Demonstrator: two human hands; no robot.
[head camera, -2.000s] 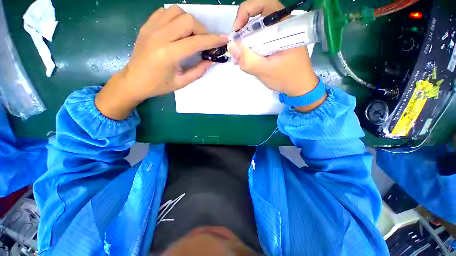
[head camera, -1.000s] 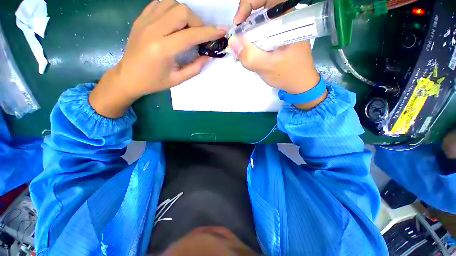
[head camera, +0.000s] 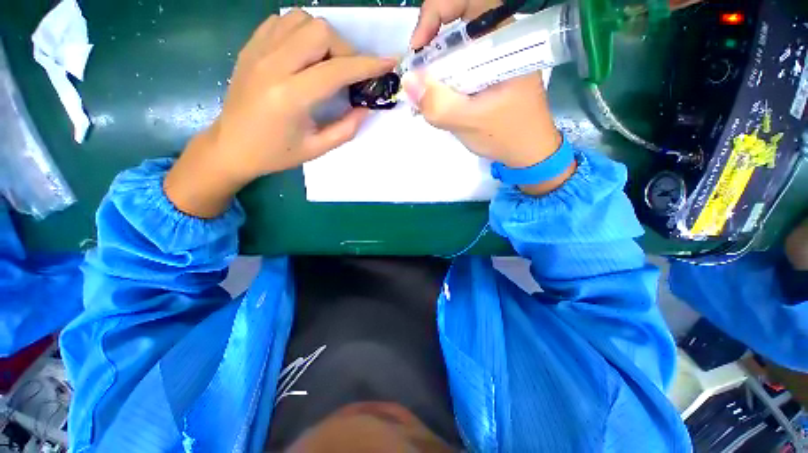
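My left hand (head camera: 288, 102) pinches a small black glossy housing (head camera: 376, 92) between thumb and fingers. My right hand (head camera: 483, 111) holds a clear dispensing syringe (head camera: 509, 57) with white contents, slanted, its lower end at the housing's right side. The exact tip contact is too small to tell. A green cap (head camera: 599, 40) sits on the syringe's upper end. A thin black pen-like item (head camera: 492, 18) lies along the syringe by my right fingers. A white paper sheet (head camera: 399, 168) lies under both hands. A blue wrist strap (head camera: 538, 168) is round my right wrist.
A black dispenser box (head camera: 709, 106) with a red display, gauge and torn yellow label stands at the right. A clear hose (head camera: 631, 128) reaches it. A crumpled white wipe (head camera: 66, 57) and a clear plastic bag (head camera: 31, 164) lie at the left. Other people's blue sleeves show at both edges.
The housing has turned a little in my left fingertips since two seconds ago. The syringe has shifted slightly right, then back left, and stays at the housing.
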